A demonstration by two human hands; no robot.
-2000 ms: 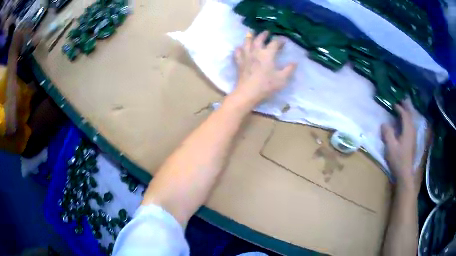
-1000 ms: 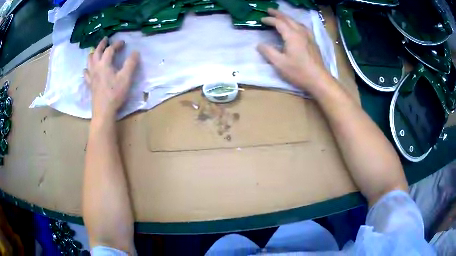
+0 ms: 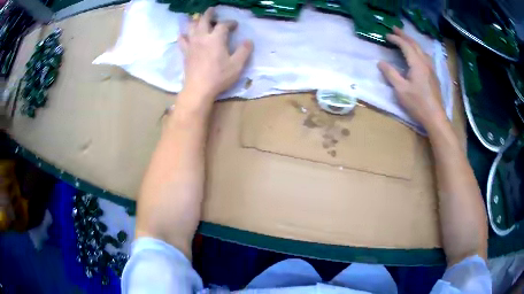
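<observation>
My left hand [image 3: 211, 57] rests palm down on the white cloth [image 3: 287, 57], fingers apart, fingertips near the lower edge of the green cover pieces. My right hand [image 3: 415, 83] is on the cloth's right part, fingers spread, fingertips close to or touching a glossy green cover piece [image 3: 372, 26]. Neither hand is seen holding anything. More green cover pieces [image 3: 278, 8] lie overlapping along the cloth's far side, cut off by the top edge. A small round clear dish [image 3: 336, 101] stands at the cloth's near edge.
Brown cardboard [image 3: 322, 201] with stains and a cut line covers the green-edged bench. Green shells [image 3: 485, 103] with pale rims overlap at right. Small green parts [image 3: 41, 72] are heaped at left; others [image 3: 95, 235] lie in a blue crate [image 3: 62, 229] below the bench.
The view has swung right, then partly back left. Both hands stay on the cloth with fingers spread. The cloth and cover pieces look much the same.
</observation>
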